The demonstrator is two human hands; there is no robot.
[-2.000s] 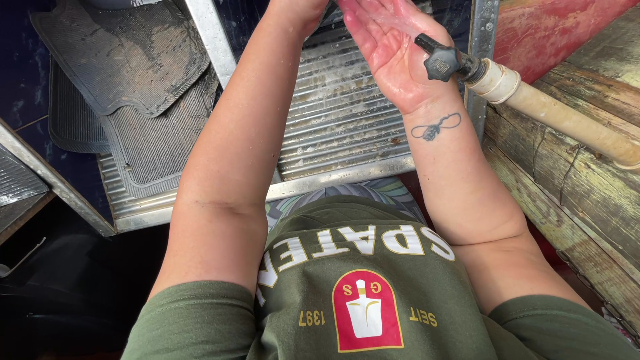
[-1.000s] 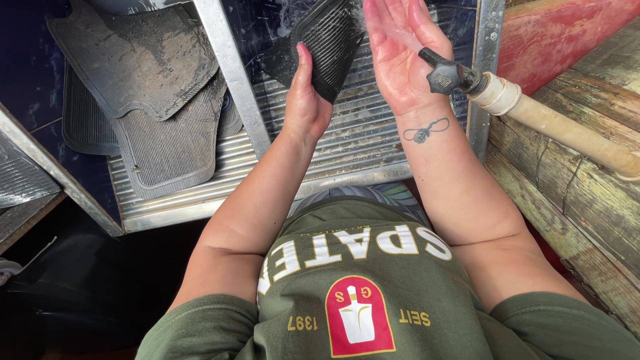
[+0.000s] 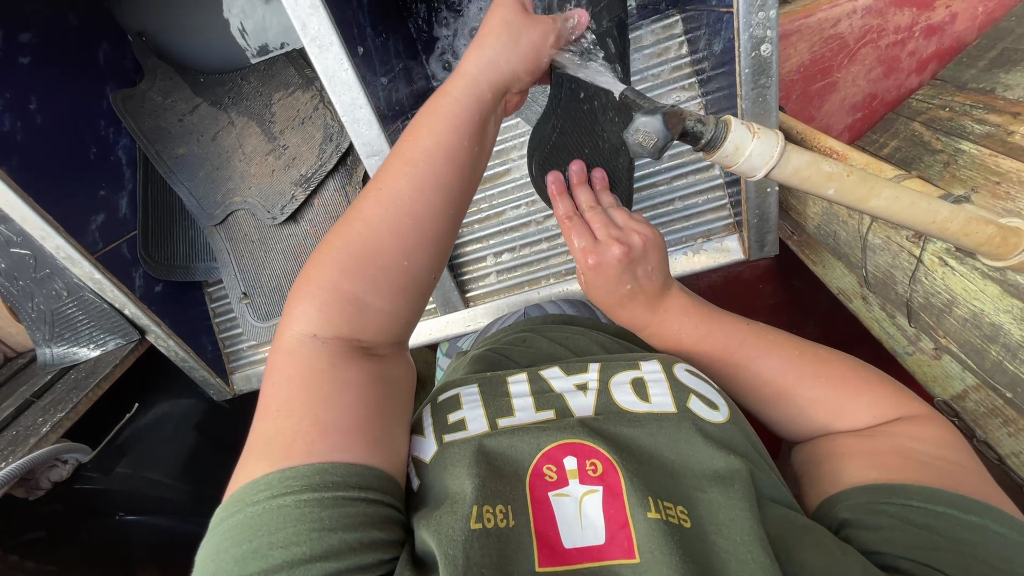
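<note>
Water sprays from a black nozzle [image 3: 640, 104] on a cream plastic pipe [image 3: 864, 180] onto a black ribbed rubber mat [image 3: 580, 132]. The mat is held over a corrugated metal washboard surface [image 3: 512, 232]. My left hand [image 3: 524, 48] is at the mat's upper left edge, beside the spray; part of its grip is hidden. Flat against the mat's lower end lie the fingers of my right hand [image 3: 616, 240], spread slightly and not wrapped round it. Both hands look wet.
Several dirty ribbed rubber mats [image 3: 240, 136] are piled in the left bay, behind a metal frame bar [image 3: 344, 80]. Weathered wooden planks [image 3: 944, 296] and a red surface [image 3: 880, 64] lie to the right. A grey corrugated hose [image 3: 48, 464] is at lower left.
My right hand has come down from beside the nozzle onto the mat's lower end. My left hand has moved up and right with the mat, which now lies below the spray.
</note>
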